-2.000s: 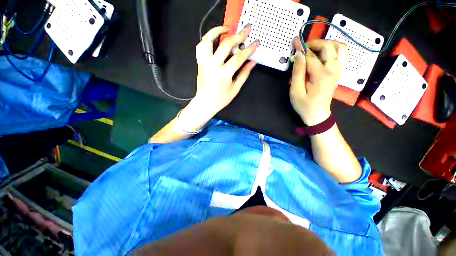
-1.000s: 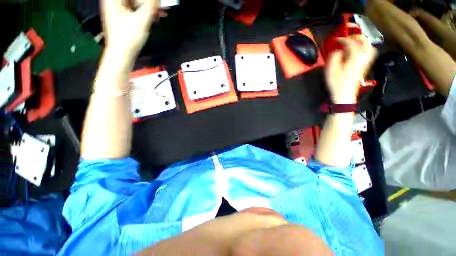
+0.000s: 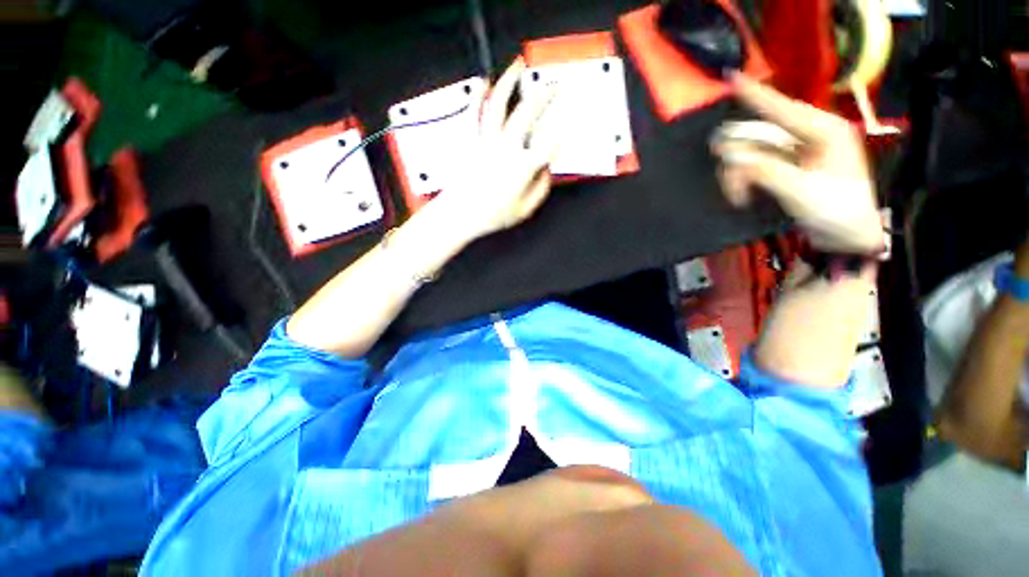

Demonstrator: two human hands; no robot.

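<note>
Three white square device units with dark corner dots lie in a row on orange-red pads: a left unit [image 3: 322, 201], a middle unit [image 3: 424, 141] and a right unit [image 3: 594, 104]. A thin dark cable [image 3: 389, 127] lies across the left and middle units. My left hand [image 3: 497, 175] reaches over the middle unit's right side, its fingertips on the right unit's left part; they are blurred, and whether they hold anything cannot be told. My right hand [image 3: 807, 175] is open and empty, fingers apart, one fingertip near the black mouse [image 3: 702, 40].
The mouse sits on its orange-red pad [image 3: 677, 94]. A red tape dispenser [image 3: 799, 51] stands at the upper right. Red trays with units [image 3: 722, 299] are low right. Stacked units [image 3: 36, 186] and a dark scanner-like handle [image 3: 192, 282] are left. Another person's arm [image 3: 991, 361] is far right.
My left hand has come down from the upper left onto the units. My right hand has moved from beside the dispenser to below it, near the mouse. The camera view has shifted.
</note>
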